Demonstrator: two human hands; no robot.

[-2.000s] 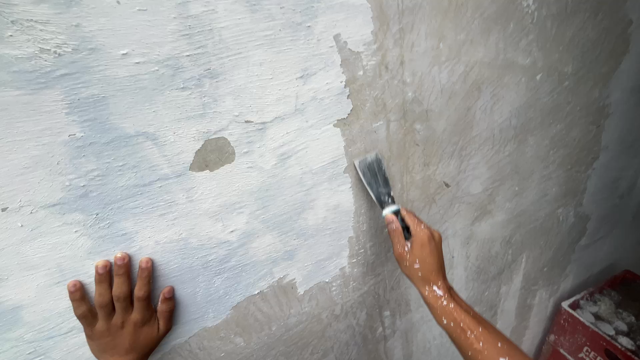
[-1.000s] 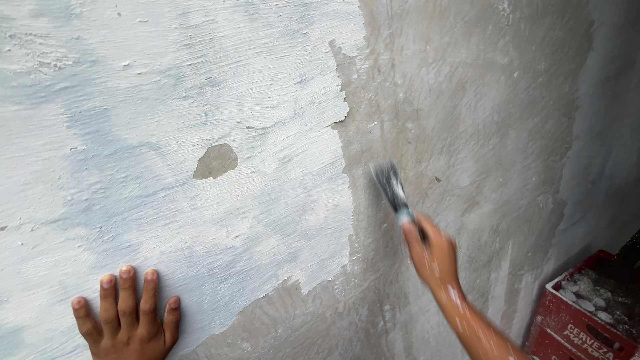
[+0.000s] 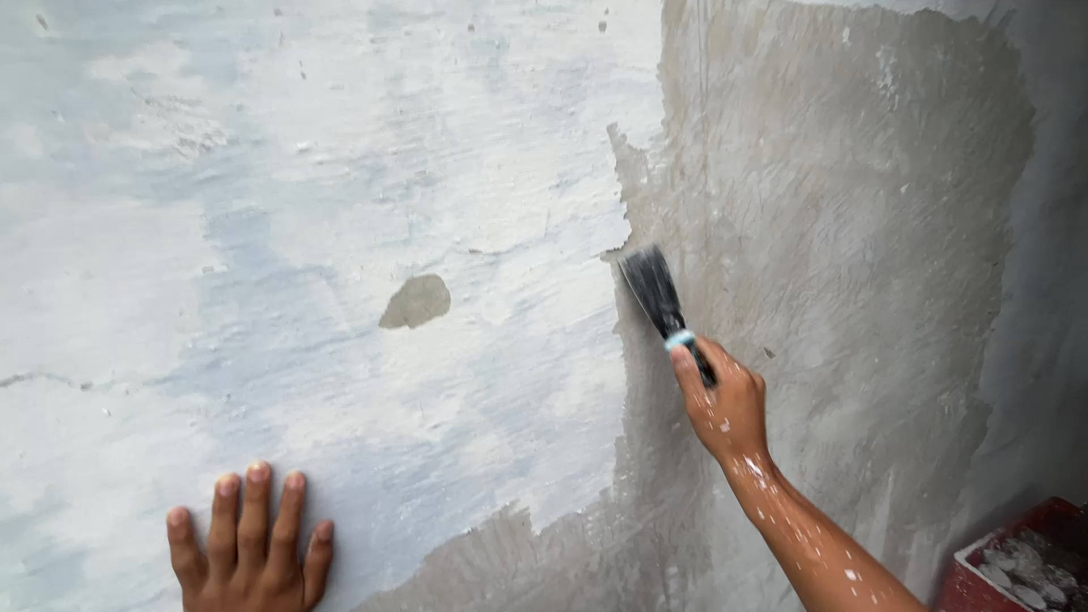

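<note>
My right hand (image 3: 722, 395) grips the dark handle of a putty knife (image 3: 653, 289), whose wide blade points up and left. The blade is at the ragged edge between the white and pale-blue paint (image 3: 510, 340) and the bare grey plaster (image 3: 816, 255); whether it touches the wall is hard to tell. White flecks dot my right forearm. At the lower left, my left hand (image 3: 251, 544) lies flat on the painted wall, fingers spread, holding nothing. Between the hands and higher up, a small grey patch (image 3: 416, 302) shows through the paint.
A red crate (image 3: 977, 569) stands in the lower right corner, holding pale, chip-like pieces (image 3: 1024, 565). A thin crack (image 3: 42, 378) runs through the paint at the far left. Bare plaster also spans the wall's lower middle.
The putty knife has moved up and left from the bare plaster to the paint edge, my right hand with it. My left hand remains flat on the wall. The view has shifted slightly.
</note>
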